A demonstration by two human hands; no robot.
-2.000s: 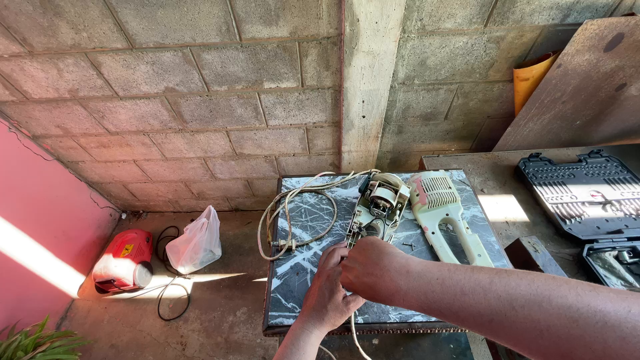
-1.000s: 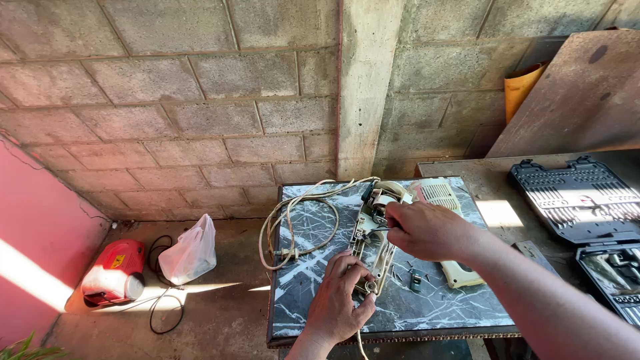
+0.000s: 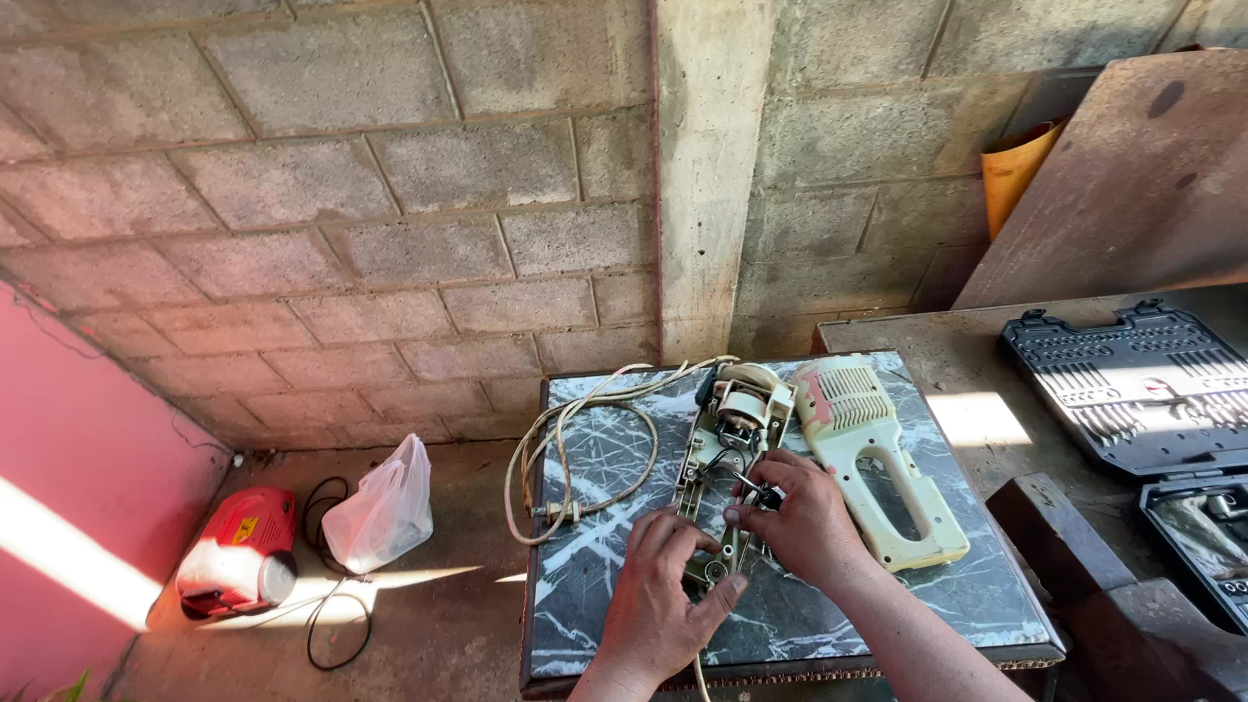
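Note:
An opened power tool's cream housing half (image 3: 690, 468) lies on a marble-patterned table, its motor (image 3: 743, 405) exposed at the far end. My left hand (image 3: 673, 575) grips the near handle end of this housing. In my right hand (image 3: 795, 507), thumb and fingers pinch a small black part with wires (image 3: 768, 497) over the handle. The other housing half (image 3: 877, 468), cream with a vented head and a loop handle, lies to the right. A beige power cord (image 3: 565, 439) is coiled at the left, its plug (image 3: 563, 511) near the table's left edge.
An open socket and wrench set (image 3: 1136, 390) lies on the right bench, with a dark metal block (image 3: 1063, 536) nearer. On the floor at left are a red machine (image 3: 244, 546) with a black cable and a white plastic bag (image 3: 385, 512). A block wall stands behind.
My right hand has moved from near the motor down to the handle and holds the wired black part. It no longer covers much of the other housing half.

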